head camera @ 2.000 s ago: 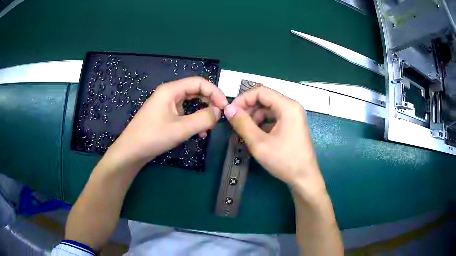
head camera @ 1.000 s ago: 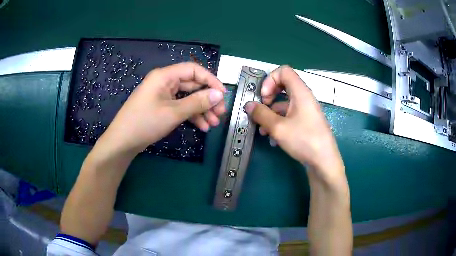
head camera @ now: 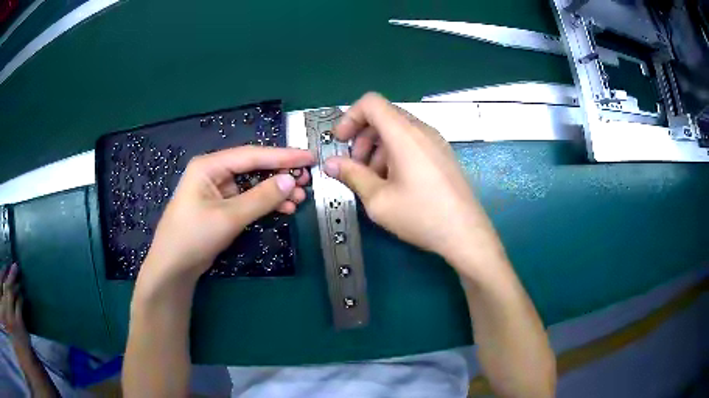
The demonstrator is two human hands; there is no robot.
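Note:
The grey-brown fixture bar (head camera: 352,256) lies right of the tray, with small dark parts in several seats; my right thumb covers part of its upper half. My right hand (head camera: 400,175) is over the bar's upper end, thumb and index finger apart, with no part visible between them. My left hand (head camera: 221,198) is over the tray's right side, with a tiny dark component (head camera: 297,172) between thumb and fingertips, close to the bar's left edge. The black square parts tray (head camera: 167,186) holds many scattered shiny-specked components and is partly hidden by my left hand.
White metal strips (head camera: 517,122) cross the green surface behind the bar, and a tapering strip (head camera: 482,33) points left from the silver machine frame (head camera: 595,93) at the upper right. Another person's hand (head camera: 11,299) shows at the left edge.
The view has turned, so the bar now leans the other way. My hands have parted from their earlier pinch together; my right hand has moved to the bar's upper end.

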